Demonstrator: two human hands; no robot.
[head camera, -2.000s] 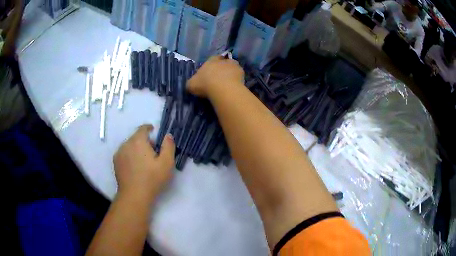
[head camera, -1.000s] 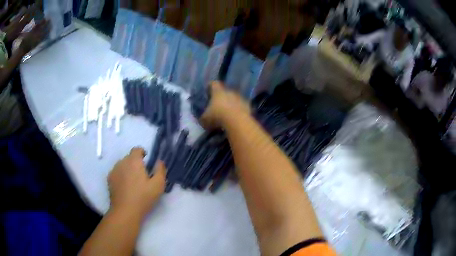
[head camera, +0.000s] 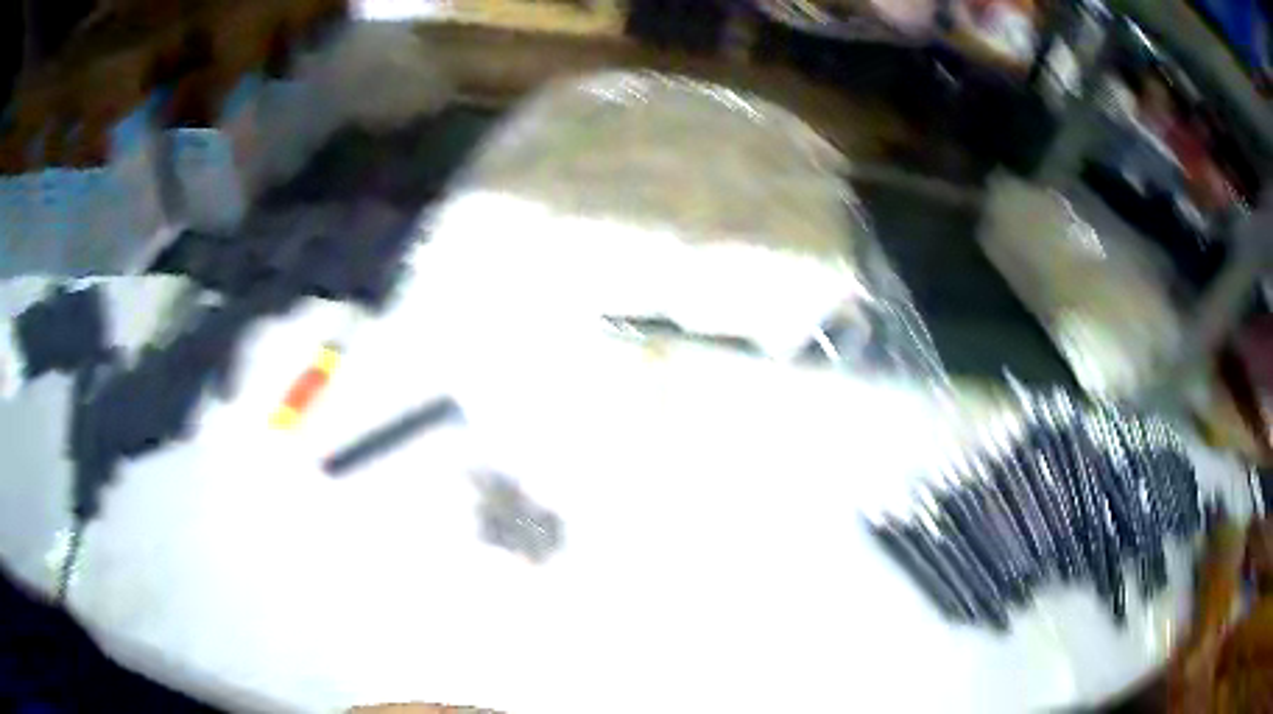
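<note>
The view is badly blurred. A strip of skin (head camera: 419, 709), seemingly my left hand, is cut off by the bottom edge; its fingers are hidden. My right hand is out of the picture. A single black tube (head camera: 394, 435) lies slanted on the white table, beside a yellow and red-orange screwdriver handle (head camera: 304, 392). A small grey heap of metal parts (head camera: 517, 518) lies nearer me. Dark tubes (head camera: 210, 328) are piled at the left. A fanned row of dark pieces (head camera: 1040, 509) lies at the right.
White rods (head camera: 586, 258) blur together at the back under a clear bag (head camera: 656, 147). Light blue cartons (head camera: 70, 216) stand at the far left. A dark green strip (head camera: 963, 272) runs behind the table (head camera: 670, 614). Blurred people (head camera: 1152, 140) are at the upper right.
The view has swung right. Both hands have left the black tubes' area in the picture. The screwdriver, metal parts and fanned row now show; the white rods at the left are gone from view.
</note>
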